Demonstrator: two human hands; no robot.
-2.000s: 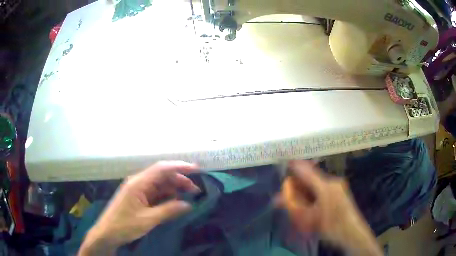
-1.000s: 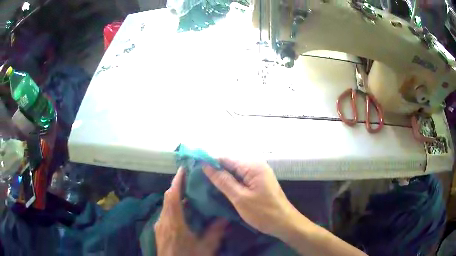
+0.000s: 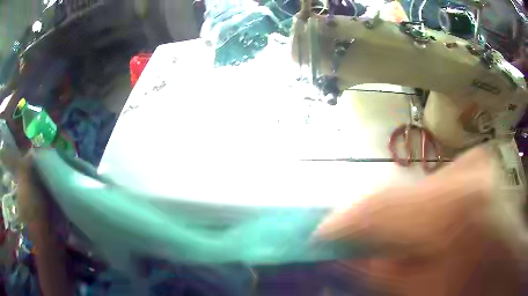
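A teal-green garment piece point(image 3: 231, 234) is stretched in a blurred band across the front edge of the white machine table. My right hand point(image 3: 428, 214), large and blurred at the right, is closed on its right end. My left hand point(image 3: 32, 191), blurred at the far left, is at the raised left end of the cloth; its fingers are not clear, but the cloth hangs from it. The cream sewing machine point(image 3: 399, 58) stands behind, with its needle area point(image 3: 329, 92) bare of this cloth.
Scissors with red-orange loops point(image 3: 414, 147) lie under the machine arm. More teal cloth point(image 3: 234, 34) lies at the table's back edge. A green bottle point(image 3: 39, 124) stands at the left, and a red object point(image 3: 139, 66) is beside the table's left edge.
My hands were together on the bunched cloth at the table's front edge. They have moved far apart, left and right, and the cloth is now spread between them. The view has tilted up slightly.
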